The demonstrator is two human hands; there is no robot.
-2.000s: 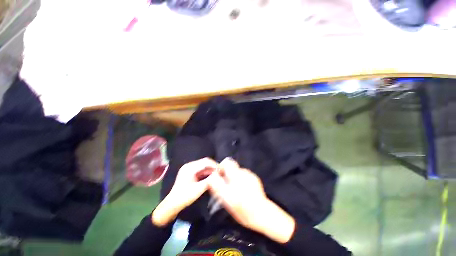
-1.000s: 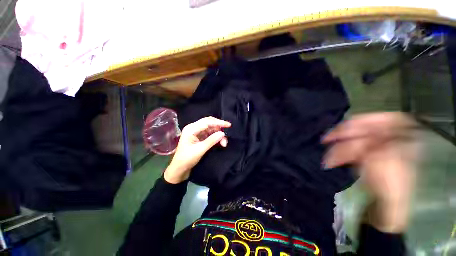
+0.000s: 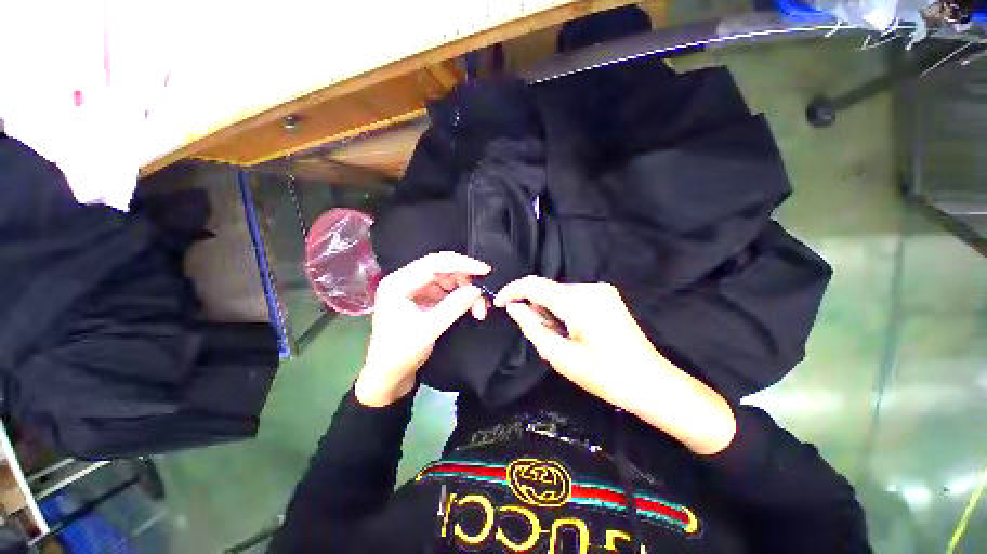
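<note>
A black garment (image 3: 649, 206) lies heaped over my lap, with its curved collar opening facing me and a small white label inside. My left hand (image 3: 424, 314) is over the garment's left part, thumb and fingers brought together at the fingertips. My right hand (image 3: 579, 330) meets it from the right, thumb and index finger pinched. A tiny dark piece (image 3: 488, 293) shows between the two hands' fingertips; whether it is a fastener, needle or thread cannot be told. Which hand holds it is unclear.
A white-topped table (image 3: 271, 65) with a wooden drawer (image 3: 292, 121) stands ahead. A red plastic-lined round bin or stool (image 3: 343, 262) is left of my lap. Black garments (image 3: 130, 325) hang or lie at far left. A black-legged stand is at right, on green floor.
My right hand has come back from the far right to meet my left hand, which stays in about the same place. The view has shifted, showing less of the table.
</note>
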